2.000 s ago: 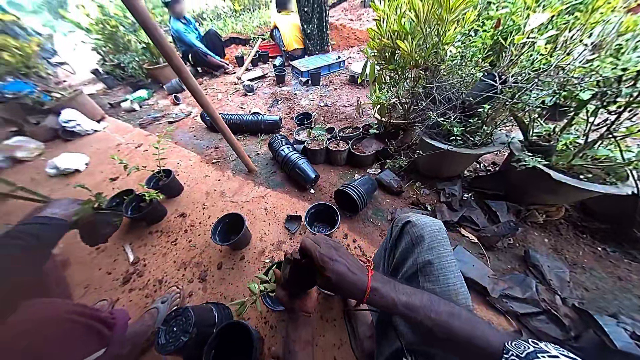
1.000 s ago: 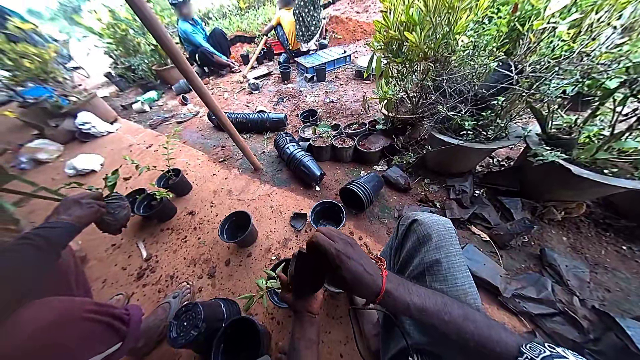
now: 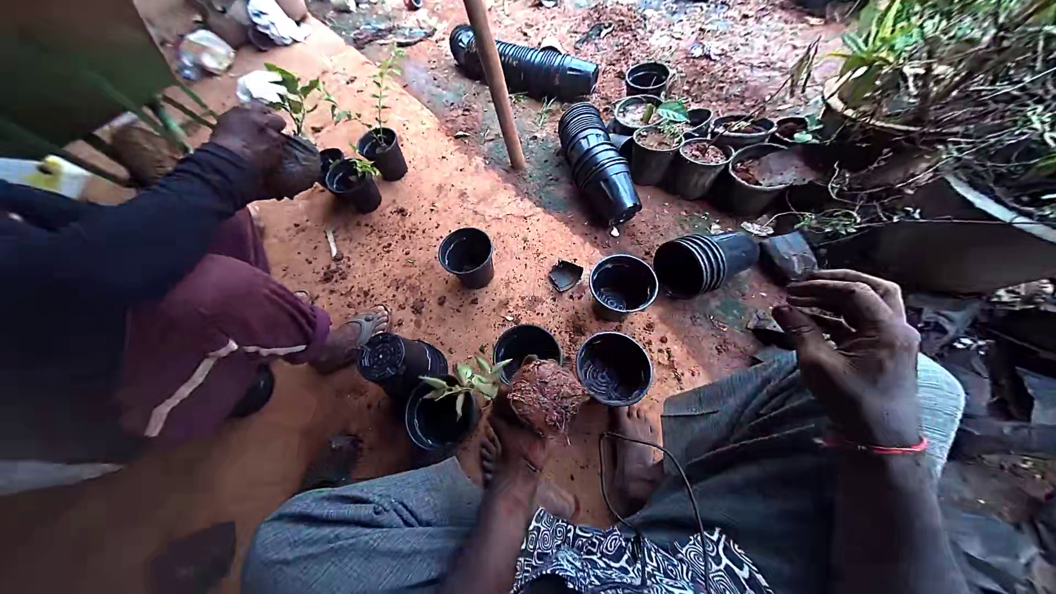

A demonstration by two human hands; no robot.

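Observation:
My left hand (image 3: pixel 520 445) is closed around the bare root ball (image 3: pixel 546 398) of a small leafy seedling (image 3: pixel 469 379), which lies tilted with its leaves to the left. Raised above my knee, my right hand (image 3: pixel 858 355) has its fingers apart and nothing in it. Close beyond the root ball stand black plastic pots: one behind it (image 3: pixel 528 342), one to its right (image 3: pixel 615 370) and another farther back (image 3: pixel 623 285). A pot (image 3: pixel 440 421) is under the seedling's leaves, beside an upturned pot stack (image 3: pixel 396 361).
At left a co-worker's hand (image 3: pixel 252 136) holds a plant's root ball, near potted seedlings (image 3: pixel 382 153). Nested pot stacks (image 3: pixel 705 262) lie beyond, with soil-filled pots (image 3: pixel 701 169) and a leaning wooden pole (image 3: pixel 495 82). A single pot (image 3: pixel 468 257) stands mid-ground.
My right hand has moved away to the right from my left hand, where both were together at a dark pot or wrapping. The root ball now shows bare. The view has tipped down.

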